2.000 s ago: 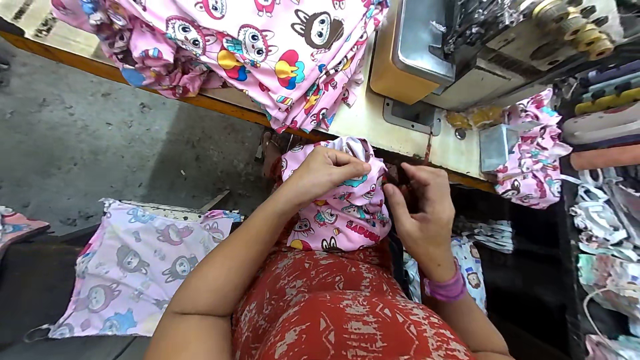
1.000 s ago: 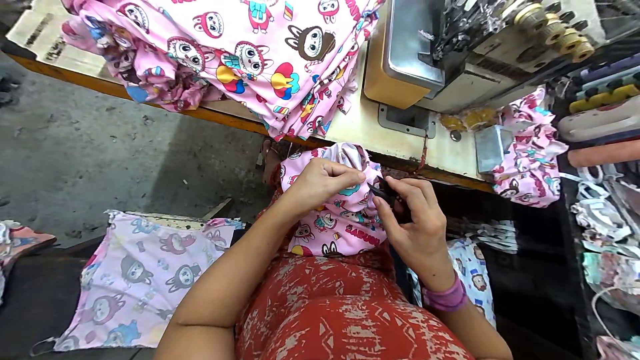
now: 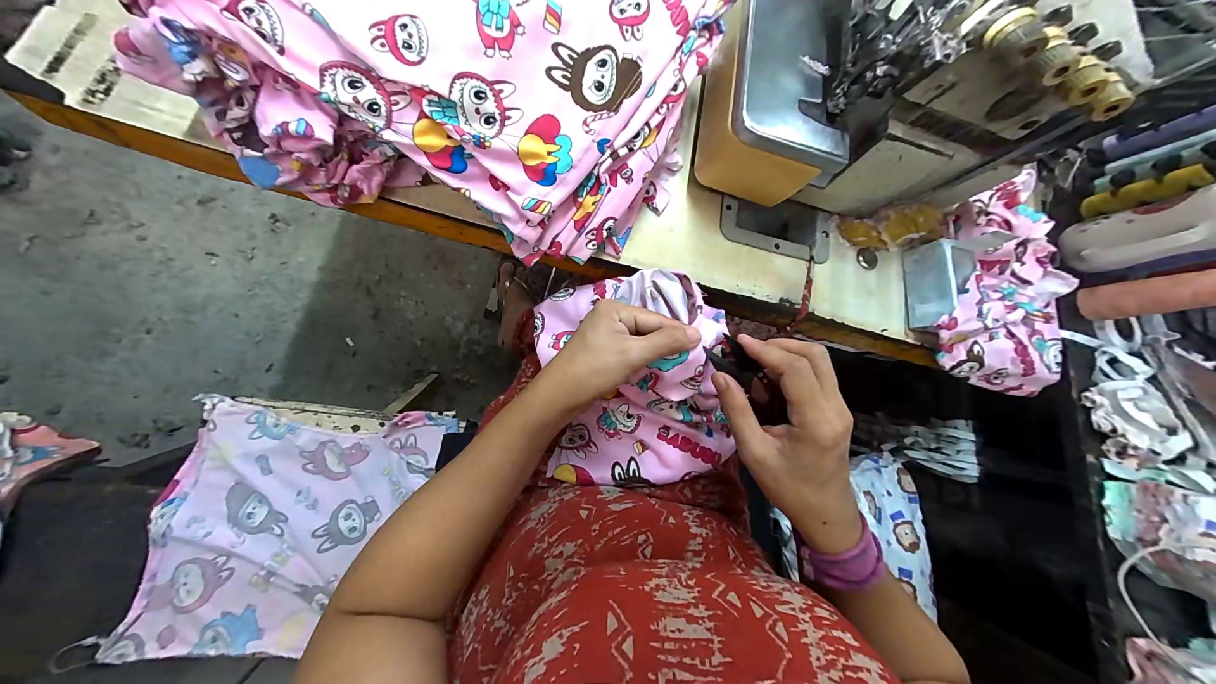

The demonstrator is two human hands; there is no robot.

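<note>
A pink cartoon-print cloth (image 3: 655,418) lies bunched on my lap, its pale inner side showing at the top. My left hand (image 3: 627,351) pinches the cloth between thumb and forefinger near its upper right part. Small black thread snips (image 3: 731,361) sit in my right hand (image 3: 793,418), between thumb and fingers, with the tips beside my left fingertips. My right palm hides part of the tool. Above, a large heap of the same pink printed fabric (image 3: 475,104) hangs over the table's front edge.
The sewing machine (image 3: 950,104) stands on the table (image 3: 684,237) at upper right, beside a small metal box (image 3: 936,285) and gathered pink fabric (image 3: 1007,285). Printed cloth (image 3: 275,522) lies at lower left. Thread cones and white straps (image 3: 1130,399) line the right side.
The black snips, hardly visible two seconds ago, now show between my right thumb and fingers, close to my left fingertips. My left hand keeps its pinch on the cloth.
</note>
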